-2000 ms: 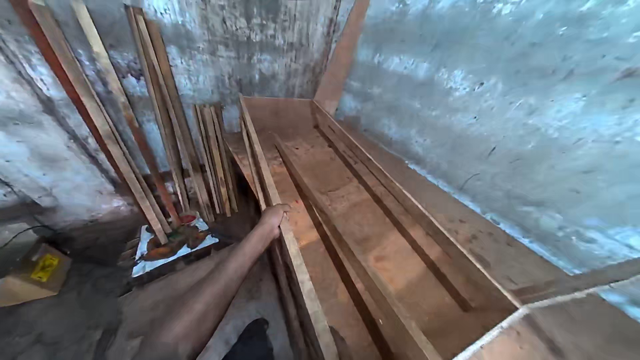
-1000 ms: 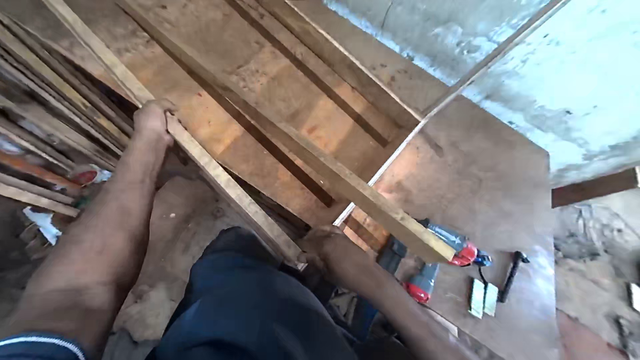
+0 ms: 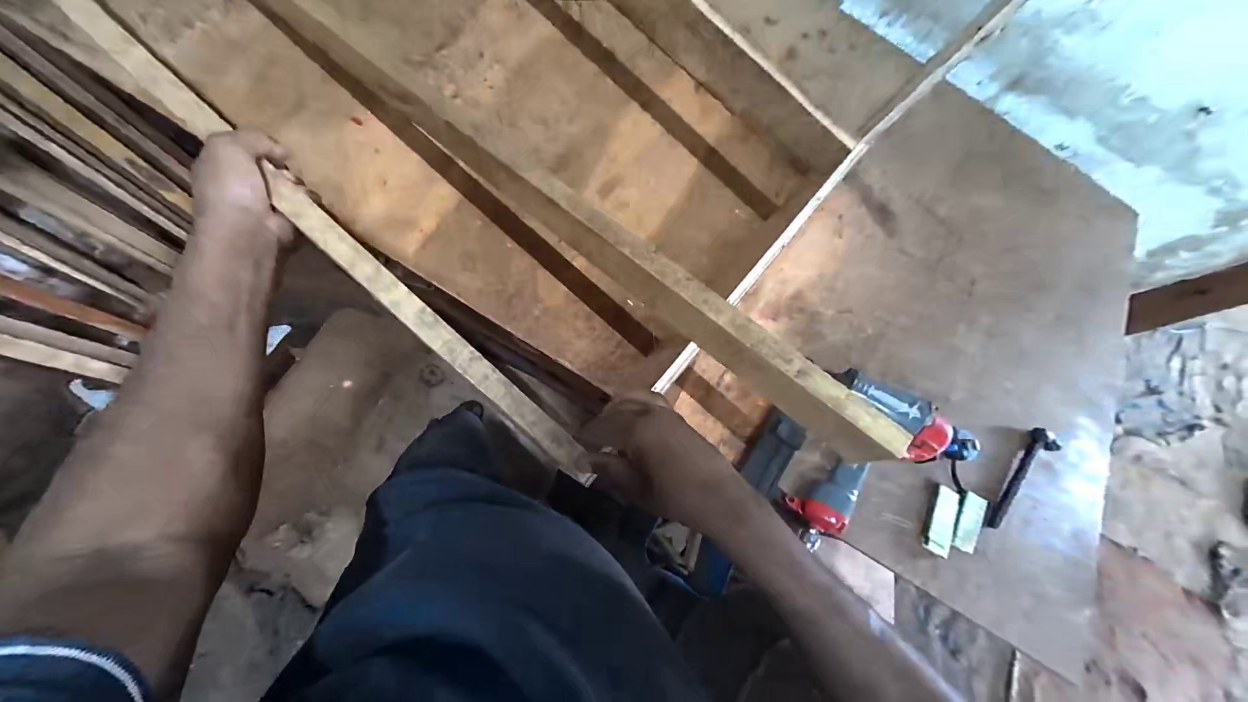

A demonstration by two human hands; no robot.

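A long wooden strip point(image 3: 419, 317) runs diagonally from the upper left to the lower middle. My left hand point(image 3: 239, 180) is closed around its upper part. My right hand point(image 3: 629, 444) grips its near end, beside the corner of a shallow wooden frame box point(image 3: 795, 219). Inside the box, a dark narrow slat point(image 3: 673, 112) lies on the brown base panel. A thicker wooden batten point(image 3: 682, 297) crosses the box and rests over its white-edged end board, its end sticking out over the sheet beyond. The fingertips of my right hand are partly hidden.
On the brown sheet point(image 3: 1014, 263) at right lie two red-and-blue power tools point(image 3: 902, 405) point(image 3: 829, 497), a black-handled tool point(image 3: 1019, 478) and two pale flat pieces point(image 3: 955, 517). Several wooden strips point(image 3: 78, 210) stand at left. A painted wall point(image 3: 1131, 107) rises at upper right.
The view has swung down toward the near end of the box. My right hand, not seen in the oldest frame, has come into view at the strip's near end. My left hand stays on the strip.
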